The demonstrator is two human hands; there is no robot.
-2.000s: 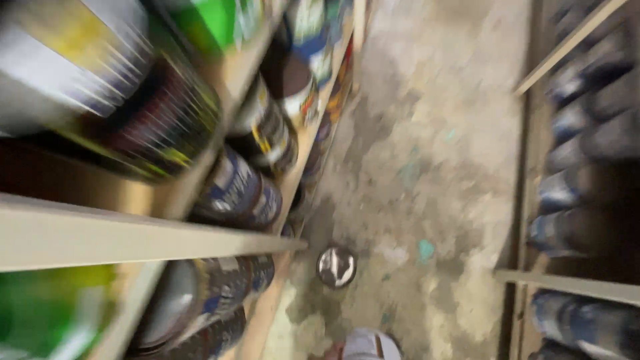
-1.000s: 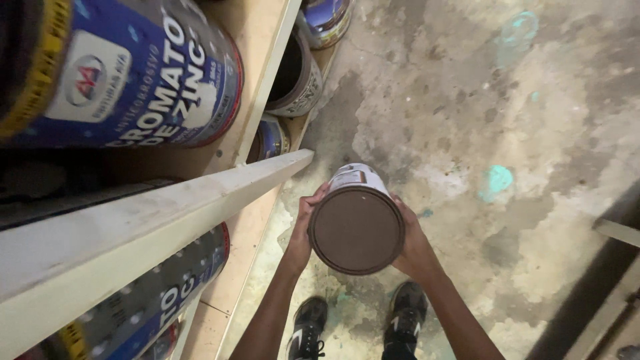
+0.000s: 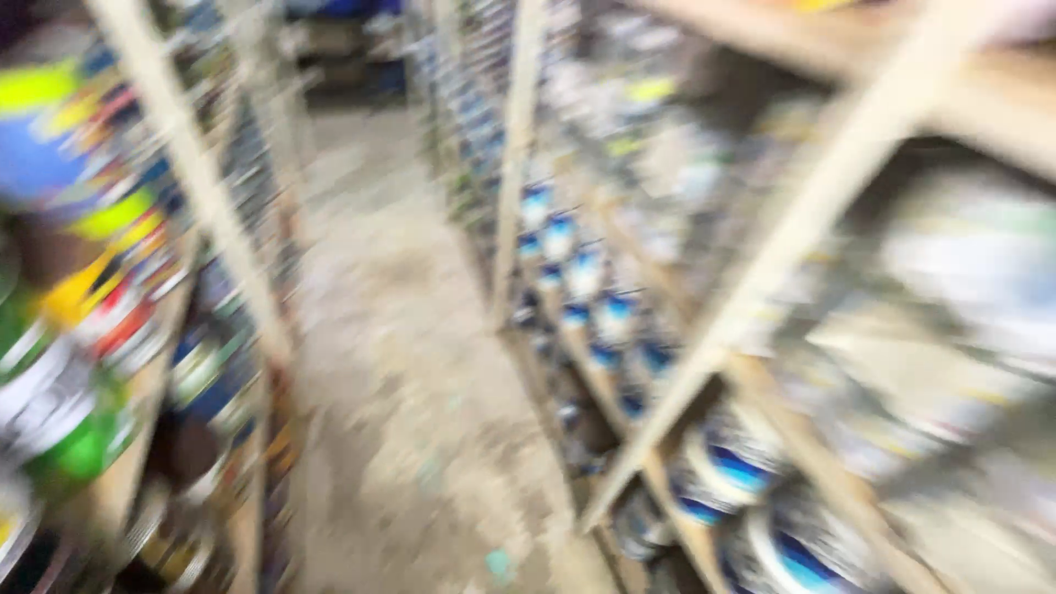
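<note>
Neither my left hand nor my right hand shows in the head view, and the brown-lidded can is out of sight too. The whole view is blurred by motion. On the left, a green and white container (image 3: pixel 70 412) stands on a shelf among other cans. White and blue cans (image 3: pixel 742 470) fill the lower shelves on the right.
A stained concrete floor (image 3: pixel 396 371) runs between two rows of shelving. A pale upright post (image 3: pixel 194 173) stands at the left, another post (image 3: pixel 516 165) farther back, and a slanted one (image 3: pixel 767 272) close on the right. Dark shapes lie at the aisle's far end.
One second ago both my hands held a can with a brown lid above the floor; now hands and can are out of view. The view has swung up along the aisle.
</note>
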